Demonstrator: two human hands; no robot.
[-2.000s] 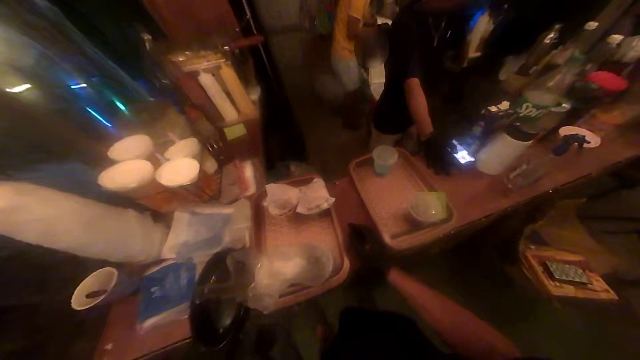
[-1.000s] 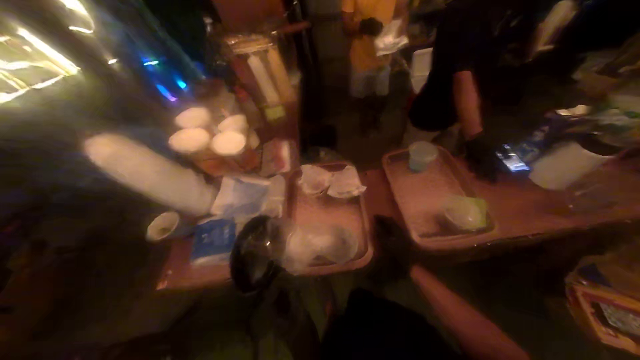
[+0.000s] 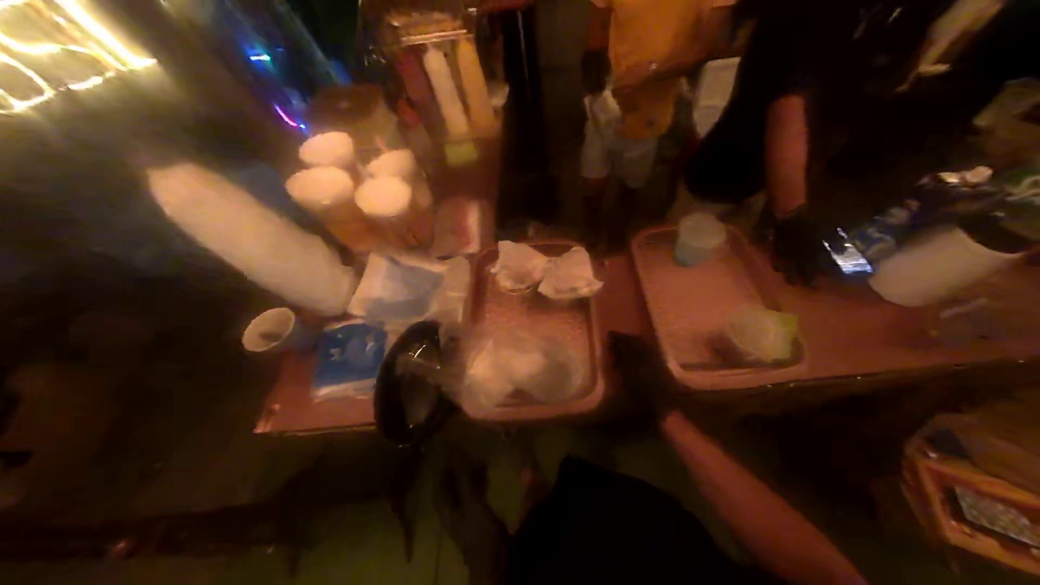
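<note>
My right hand [image 3: 642,374], in a black glove, is at the counter's front edge between two reddish trays; its fingers blur into shadow. The left tray [image 3: 600,357] bears two paper-wrapped items [image 3: 569,275] at the back and a crumpled clear plastic item [image 3: 520,372] in front. On the right tray [image 3: 699,313] are a pale cup [image 3: 699,237] and a clear cup or bowl [image 3: 756,333] beside something yellow-green. Left of the left tray is a glossy black rounded object [image 3: 413,386]. Below it, a dark shape may be my left hand, but I cannot make out its fingers.
Tall stacked cups [image 3: 383,197], a long pale stack [image 3: 252,240], a blue packet [image 3: 349,357] and an open cup [image 3: 270,330] occupy the left side. Across the counter, a co-worker's gloved hand [image 3: 800,248] is beside a lit phone [image 3: 847,252]. Another person in yellow stands behind.
The view has swung left, bringing more of the person in yellow into sight. My right hand remains between the trays, and the items on them keep their places.
</note>
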